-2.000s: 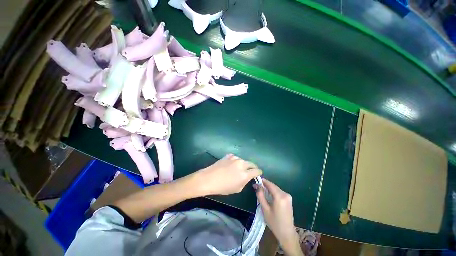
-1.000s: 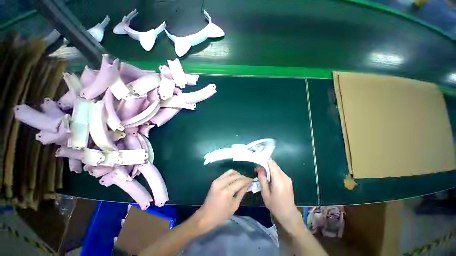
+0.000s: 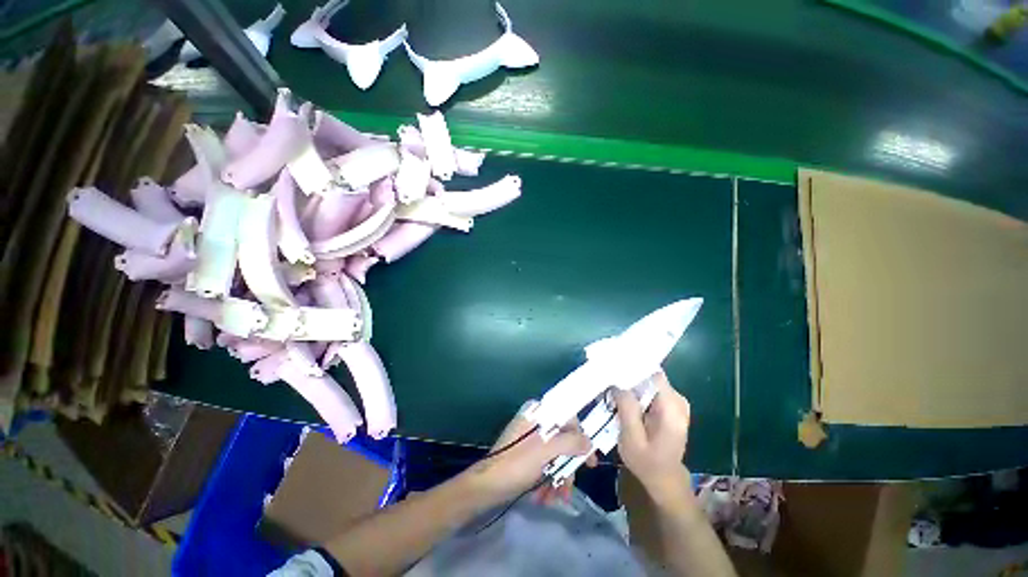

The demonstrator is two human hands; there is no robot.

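A glossy white headband shell (image 3: 614,363) is held above the front edge of the dark green bench, tilted up to the right. Thin black wires trail from its lower left end. My left hand (image 3: 539,453) grips the shell's lower left end, its fingers partly hidden behind the shell. My right hand (image 3: 656,431) grips the lower right part of the shell. A heap of pale pink headband covers (image 3: 329,214) lies on the bench to the left.
White eared parts (image 3: 473,68) lie on the green conveyor (image 3: 699,79) beyond the bench. A cardboard sheet (image 3: 919,304) lies at right. Stacked cardboard dividers (image 3: 85,225) stand at far left. A blue crate (image 3: 220,507) is below the bench, with a brown box (image 3: 840,524) at lower right.
The shell has turned from lying roughly level to pointing up and right, and its black wires now show. My left hand has moved to its lower left end. The view has shifted slightly.
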